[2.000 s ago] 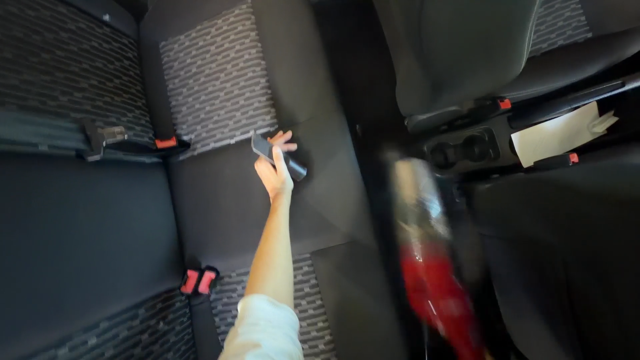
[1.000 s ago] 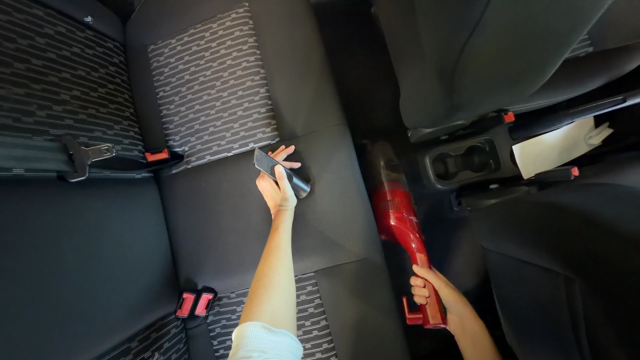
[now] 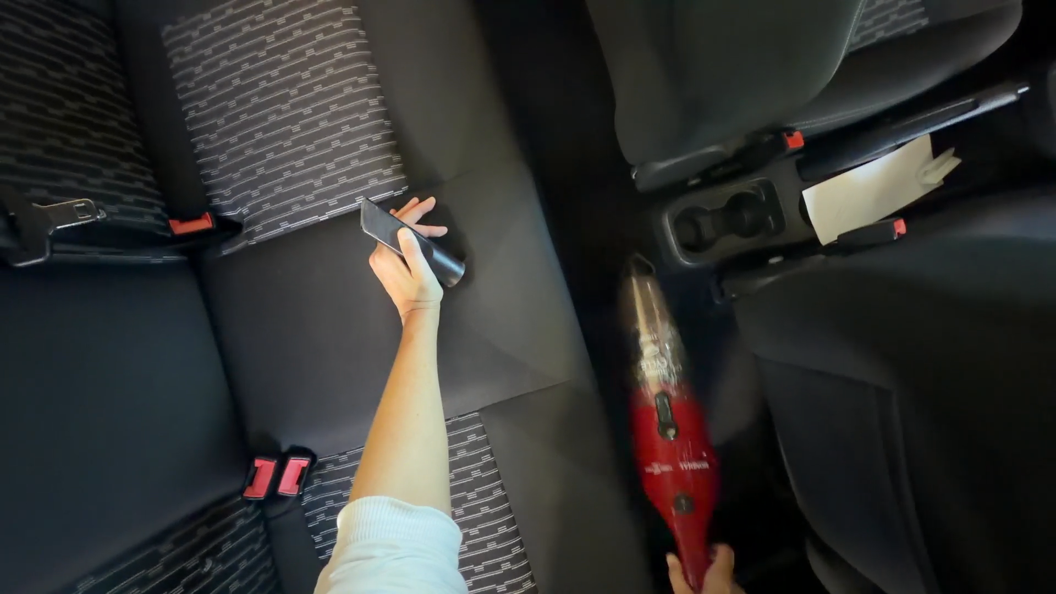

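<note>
My left hand (image 3: 410, 260) is over the middle of the rear seat cushion (image 3: 305, 346), its thumb lying across a black plastic crevice nozzle (image 3: 412, 243) with a slanted end. Its other fingers are partly hidden under the nozzle. My right hand (image 3: 701, 573), at the lower edge of the view, grips the handle of a red handheld vacuum cleaner (image 3: 675, 454). The vacuum's clear, slightly blurred front end points up the view, above the dark footwell between the rear seat and the front seats.
Two red seat belt buckles (image 3: 278, 477) lie at the seat's lower left, and a metal belt tongue (image 3: 74, 213) near another red buckle (image 3: 191, 223). Beyond the footwell are the cup holders (image 3: 726, 221), the handbrake lever (image 3: 949, 120), a pale paper-like item (image 3: 866, 191) and the front seats (image 3: 858, 363).
The vacuum in my right hand has moved over the footwell; one second ago its front was more tilted to the left. My left hand with the nozzle has stayed about where it was.
</note>
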